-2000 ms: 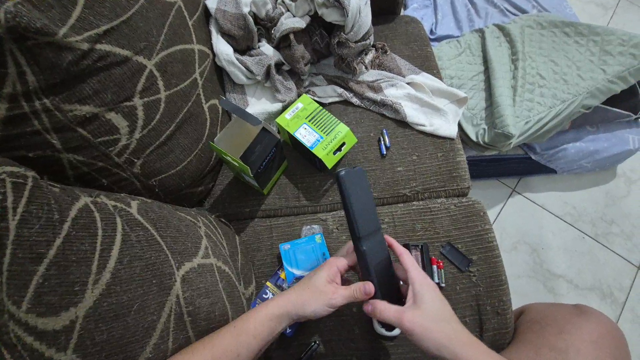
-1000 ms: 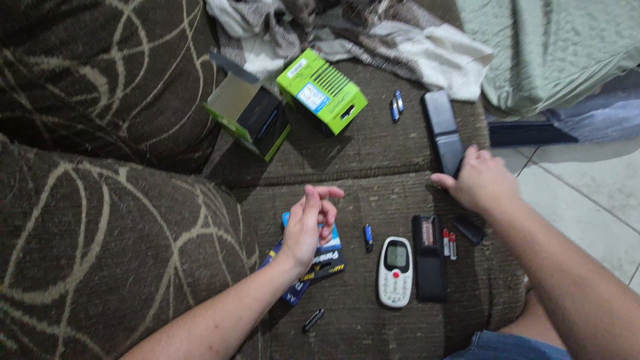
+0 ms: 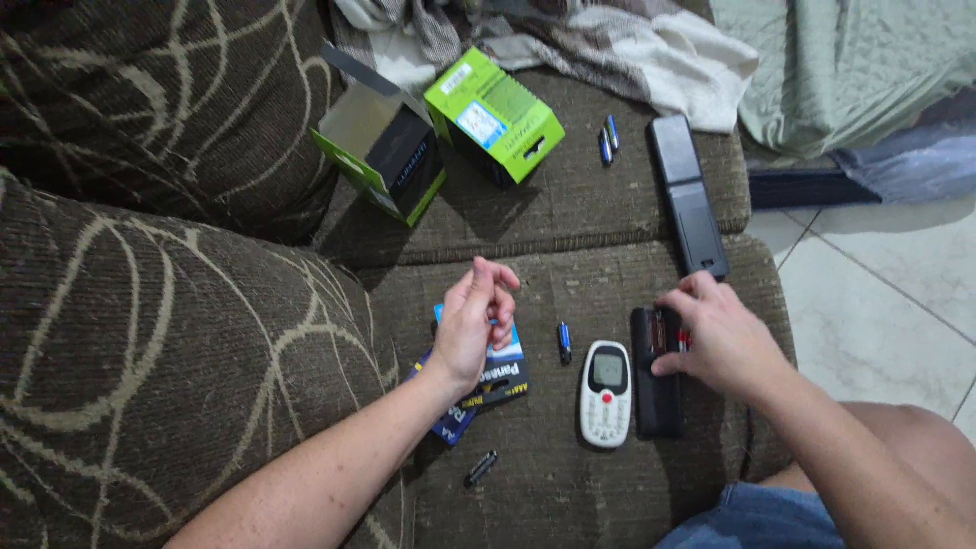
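Note:
My right hand (image 3: 713,332) is over the upper right side of a black remote control (image 3: 657,404) with its battery compartment uncovered; whether it grips it I cannot tell. Red-ended batteries (image 3: 685,340) show partly beside that hand. Above it lies another black remote control (image 3: 690,202), back side up. A white remote control (image 3: 606,396) with a small display lies to the left, and a blue battery (image 3: 564,343) lies beside it. My left hand (image 3: 474,324) hovers with curled fingers and nothing in it, above Panasonic battery packaging (image 3: 507,372). A black battery (image 3: 481,468) lies below.
An opened black and green box (image 3: 415,164) and a bright green box (image 3: 496,114) stand on the sofa seat (image 3: 534,252). Two blue batteries (image 3: 609,140) lie near them. A plaid blanket (image 3: 648,61) is behind, patterned cushions (image 3: 191,328) at left, tiled floor (image 3: 884,282) at right.
The long black remote, in both hands at first, now lies at the right of the seat. My right hand has left it and moved to the uncovered black remote. The left hand stays raised.

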